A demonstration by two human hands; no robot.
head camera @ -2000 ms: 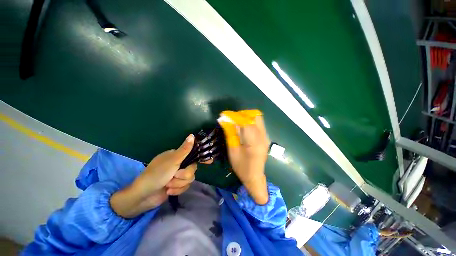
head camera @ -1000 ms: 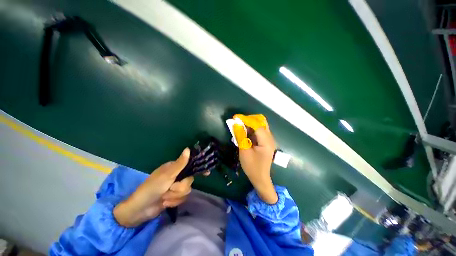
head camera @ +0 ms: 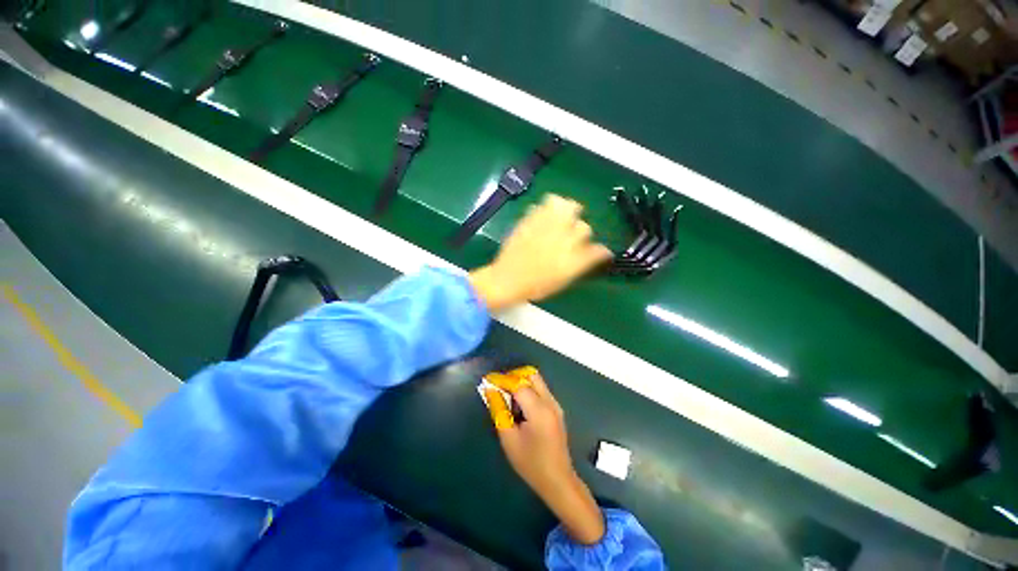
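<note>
My left hand (head camera: pixel 547 254) reaches over the green belt, blurred, with its fingers closed at the left edge of a watch bundle (head camera: pixel 647 240). The bundle's dark bands fan out to the right of the fingers, with pale glints; the exact grip is hidden. My right hand (head camera: pixel 534 429) is over the near bench, with yellow-orange finger cots on its fingertips. It pinches a small white wiping cloth (head camera: pixel 487 390). Single black watches lie along the belt to the left, the nearest (head camera: pixel 515 180) just beyond my left hand.
A cream rail (head camera: pixel 670 390) runs between belt and dark green bench. A white pad (head camera: pixel 613 460) lies right of my right hand. A bent black strap (head camera: pixel 255 307) lies on the bench at left, partly behind my left sleeve. Another dark bundle (head camera: pixel 978 444) is on the belt far right.
My left hand has moved from the near bench forward over the belt with the watch bundle. My right hand stays over the bench with the cloth. The view has shifted, showing more belt and watches.
</note>
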